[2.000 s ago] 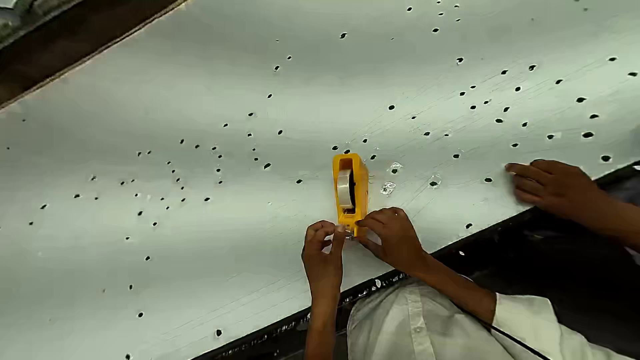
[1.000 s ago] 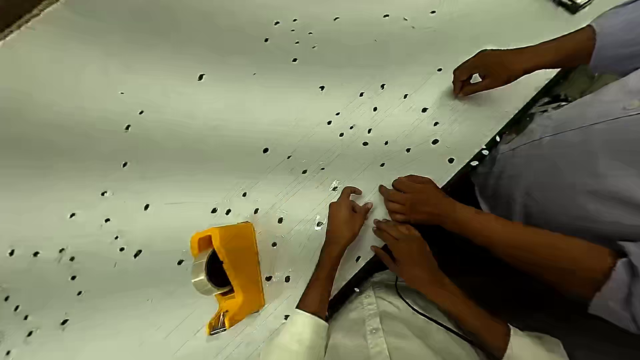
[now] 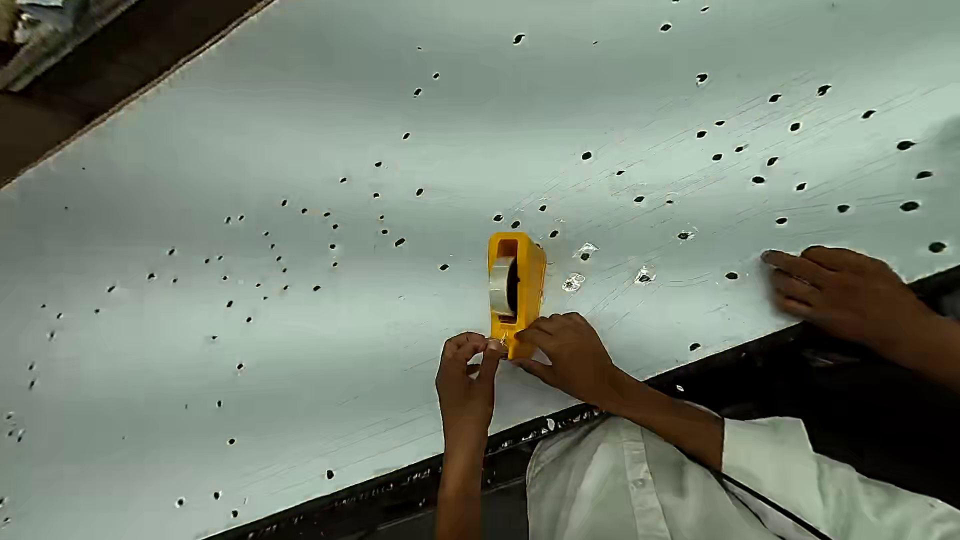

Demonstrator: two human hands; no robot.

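Observation:
A yellow tape dispenser [image 3: 531, 281] with a roll of clear tape [image 3: 502, 286] stands on a pale sheet [image 3: 360, 322] that is dotted with many small dark holes. My left hand [image 3: 466, 375] is at the dispenser's near end, its thumb and finger pinched at the tape's end by the cutter. My right hand [image 3: 574, 352] grips the right side of that same end. Small clear pieces of tape [image 3: 574, 282] lie on the sheet to the right of the dispenser, some over holes.
A co-worker's hand [image 3: 840, 292] rests on the sheet at the right. The sheet's dark near edge [image 3: 517, 435] runs diagonally in front of my body. A brown edge [image 3: 90, 82] borders the sheet at the upper left.
From the sheet beside the co-worker's hand, both my hands have come to the dispenser's near end. The view has shifted greatly.

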